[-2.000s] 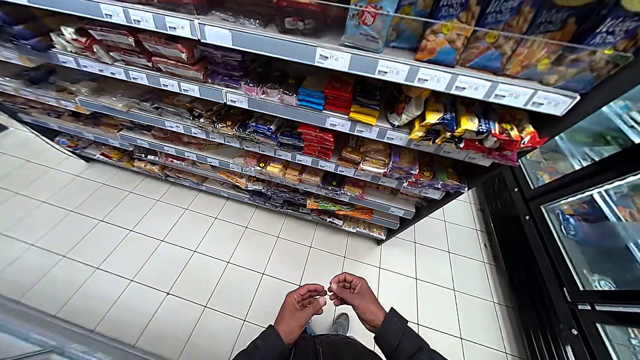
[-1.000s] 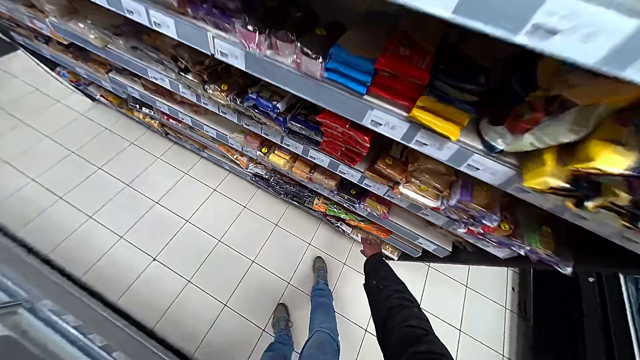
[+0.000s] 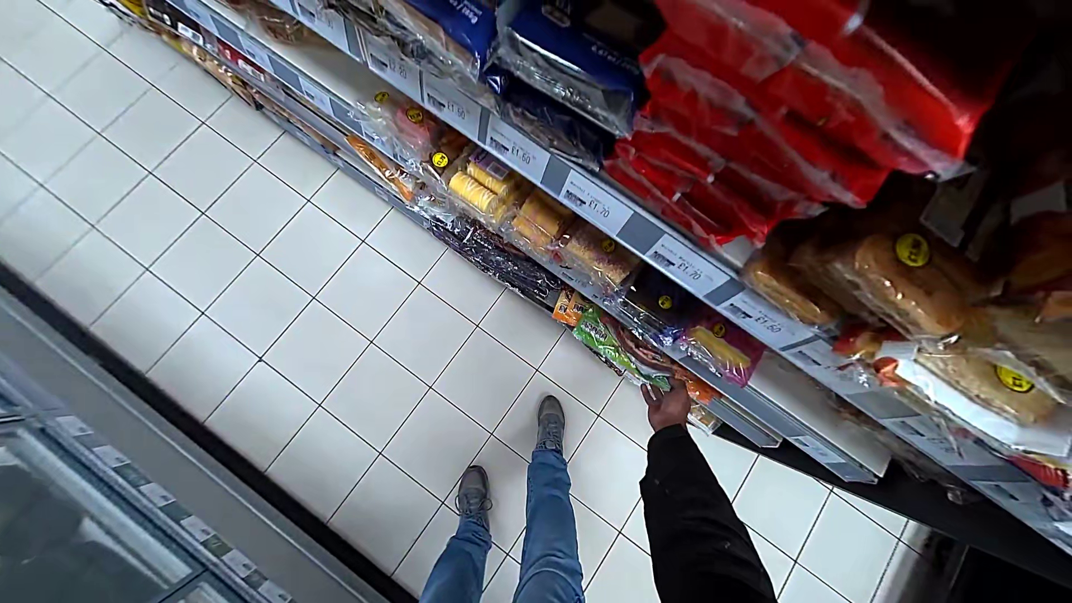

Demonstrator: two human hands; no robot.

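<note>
My right hand (image 3: 667,405), at the end of a black sleeve, reaches to the lowest shelf. Its fingers touch the near end of a green plastic packet (image 3: 615,345); whether they grip it cannot be made out. An orange packet (image 3: 571,307) lies at the far end of the green one, and dark wrapped goods (image 3: 494,258) lie beyond. On the shelf above are wrapped yellow rolls (image 3: 476,194) and a pink packet (image 3: 722,352). My left hand is out of view.
Higher shelves with a price-label rail (image 3: 595,199) jut out over the hand, holding red packets (image 3: 796,109), blue packets (image 3: 578,59) and bagged bread (image 3: 909,280). My shoes (image 3: 550,423) stand on the tiled floor (image 3: 335,352). A glass-topped cabinet (image 3: 75,502) runs along the lower left.
Two seconds ago both hands were together in front of me. Since then the right hand has moved to the lowest shelf and the left has left the view. The view has come closer to the shelves.
</note>
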